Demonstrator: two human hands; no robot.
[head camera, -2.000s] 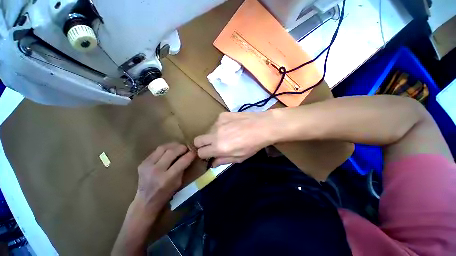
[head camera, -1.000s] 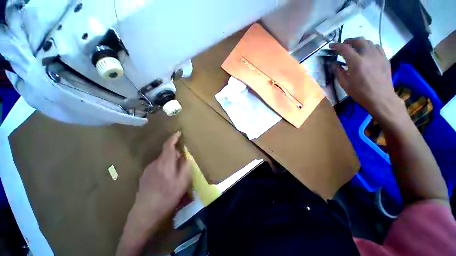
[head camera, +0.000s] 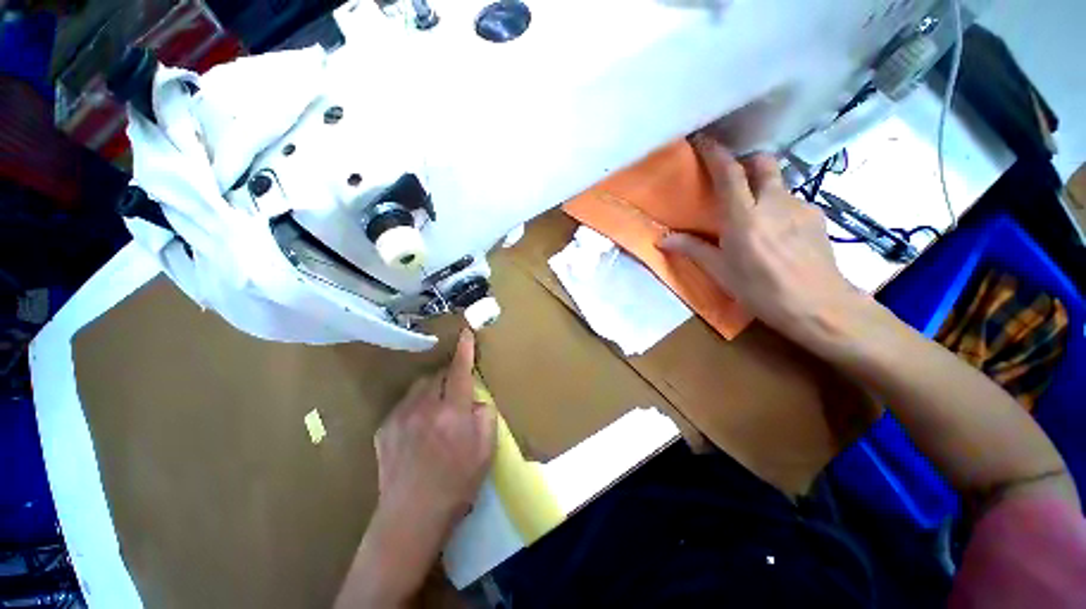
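Observation:
Brown cloth (head camera: 214, 464) covers much of the white table under the machine head. My left hand (head camera: 435, 440) lies on the cloth beside the yellow tape (head camera: 515, 470), its index finger extended towards the needle area, which is hidden. My right hand (head camera: 774, 244) is on the orange slotted piece (head camera: 649, 196), with thumb and fingers spread over it; whether it grips the piece is unclear. A white irregular piece (head camera: 619, 297) lies partly under the orange one. The snips (head camera: 875, 226) with a black cord lie on the table right of my right hand.
The white sewing machine arm (head camera: 572, 107) spans the upper view, with cream knobs at its head. A small cream sticker (head camera: 314, 426) is on the cloth. A blue bin (head camera: 929, 470) at the right holds orange-and-black plaid cloth (head camera: 1012, 333).
My right hand left the cloth beside my left hand, went to the snips' place at the right, and is now on the orange piece. The snips and cord now lie there. The view has shifted.

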